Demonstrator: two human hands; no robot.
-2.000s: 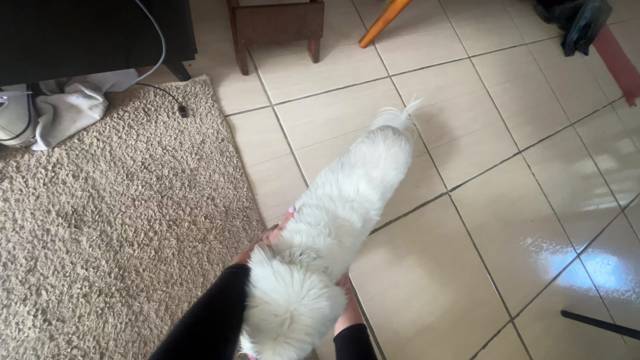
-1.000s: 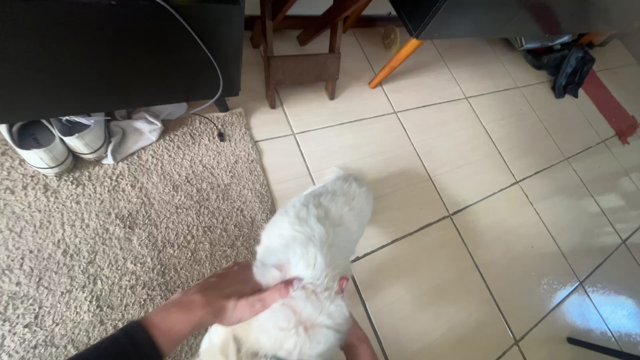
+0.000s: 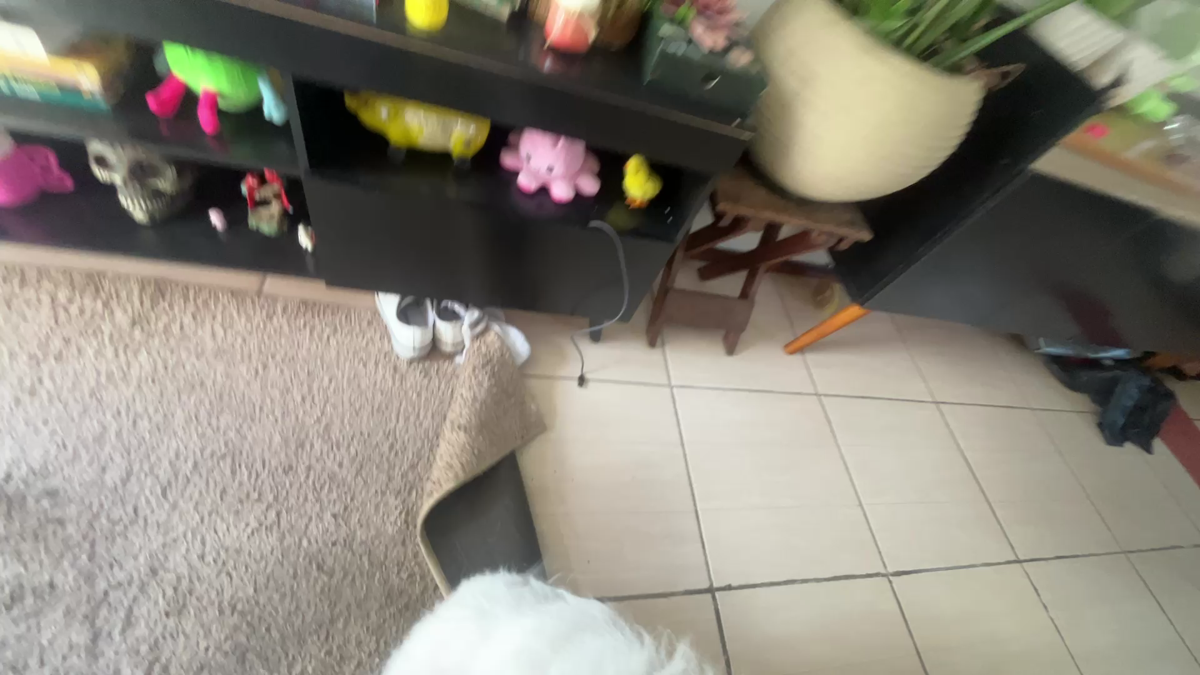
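Observation:
A white, long-haired animal (image 3: 544, 633), probably a dog, shows only in part at the bottom edge of the head view. Neither of my hands is in the picture, so whether they touch it is hidden. Just beyond the animal, the edge of a beige shaggy rug (image 3: 234, 450) is folded over, and its dark underside (image 3: 487, 525) shows. A pair of white shoes (image 3: 410, 326) and a pale cloth (image 3: 506, 337) lie at the rug's far side, beside the folded corner.
A black shelf unit (image 3: 450, 248) holds plush toys and a model skull (image 3: 141, 178). From it a grey cable (image 3: 623, 281) trails onto the tiles. A large cream planter (image 3: 853, 103) stands on a brown wooden stool (image 3: 787, 211). A black bag (image 3: 1134, 403) lies at right.
The rug's edge, flat before, is now folded over. Both hands, earlier on the animal, are out of sight. The view has swung up toward the shelves.

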